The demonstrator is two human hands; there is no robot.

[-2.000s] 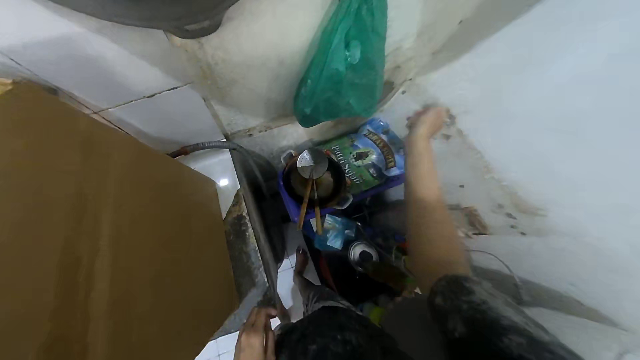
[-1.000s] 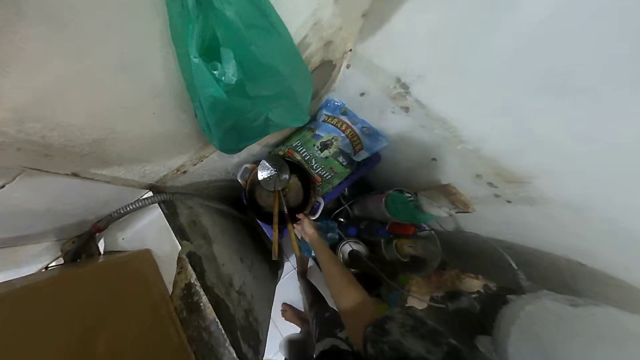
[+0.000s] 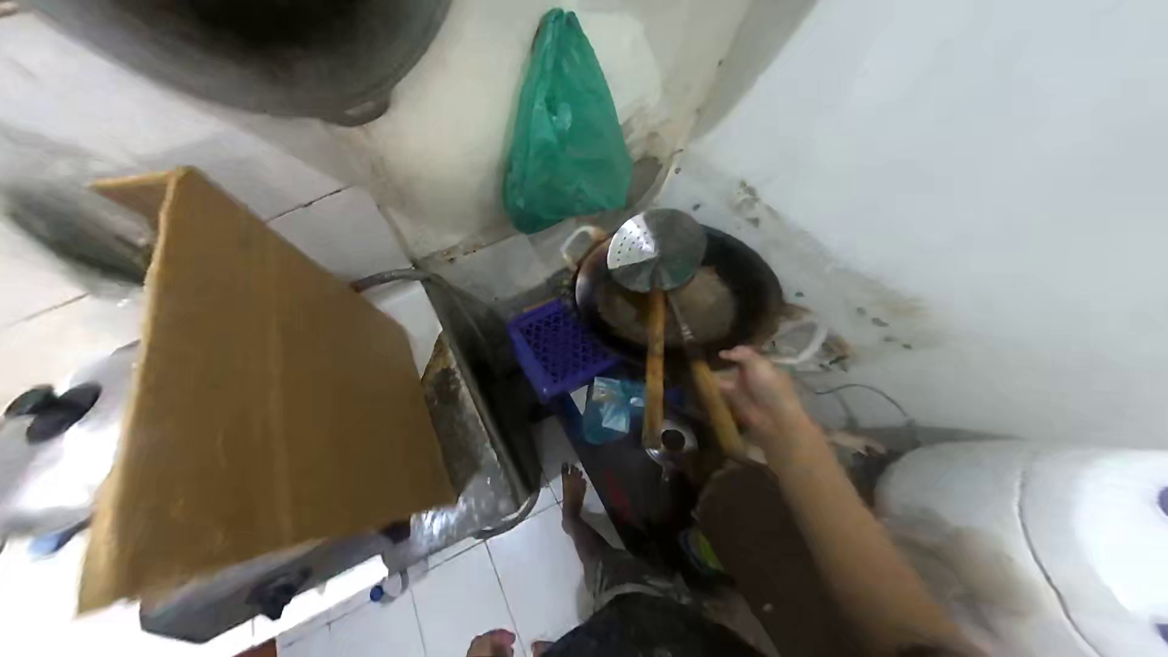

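A dark wok (image 3: 748,274) with pale loop handles stands near the wall corner. Across it lie a perforated metal skimmer (image 3: 657,246) with a wooden handle and a second utensil, whose wooden handle (image 3: 716,406) points down. Beside that handle and the wok's near rim is my right hand (image 3: 757,392), its fingers partly spread; no firm hold shows. A purple plastic crate (image 3: 557,347) sits at the wok's lower left. Blurred skin (image 3: 493,643) shows at the bottom edge; I cannot tell whether it is my left hand or a foot.
At left, a large cardboard piece (image 3: 274,392) stands by a metal sink edge (image 3: 479,474). A green plastic bag (image 3: 566,137) hangs on the wall above. A large dark pan (image 3: 265,55) is at upper left, a white rounded container (image 3: 1031,538) at lower right.
The wok and its utensils have shifted right relative to the purple crate. The printed packet seen beside the wok earlier is out of sight. My right hand has moved from the wall to the wok's side.
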